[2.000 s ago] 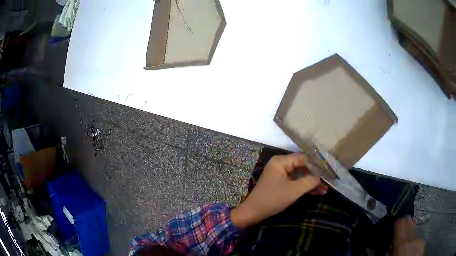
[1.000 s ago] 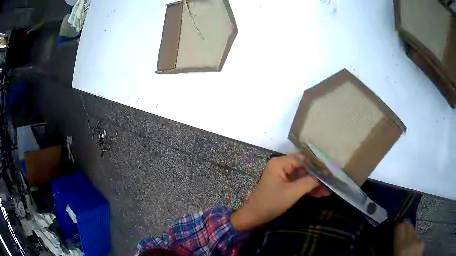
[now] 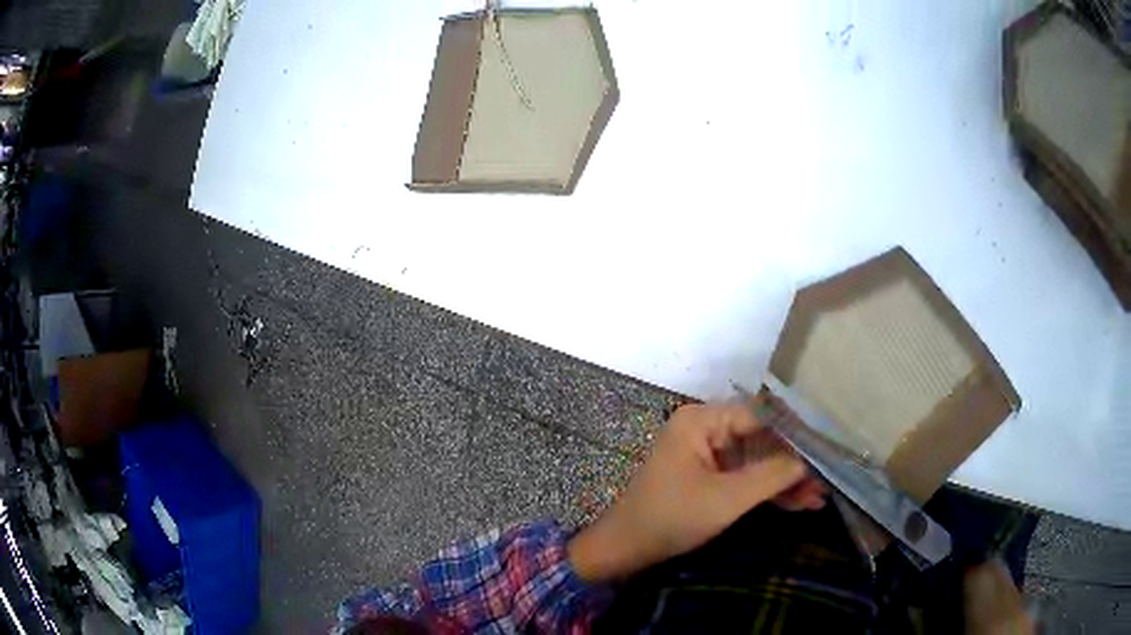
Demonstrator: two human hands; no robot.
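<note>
A brown-bordered, beige-centred patch pocket piece (image 3: 887, 347) lies partly over the front edge of the white table. My left hand (image 3: 713, 478) pinches its near-left edge between thumb and fingers. The silver shears (image 3: 856, 465) lie along that edge, tips beside my left fingertips. My right hand (image 3: 996, 598) is at the lower right by the handle end of the shears, blurred and cut off by the frame edge; its grip is mostly hidden. Another pocket piece (image 3: 533, 112) lies at the upper left with a thin thread on it.
A stack of pocket pieces (image 3: 1077, 124) lies at the right of the white table (image 3: 695, 248). My dark plaid-covered lap (image 3: 744, 602) is below the table edge. A blue bin (image 3: 199, 527) stands on the speckled grey floor at the left. Loose thread bits lie on the table.
The pocket piece and shears have shifted down and right in view. The shears' blades now look closer together than at first. The other pocket pieces also sit lower and further right in view.
</note>
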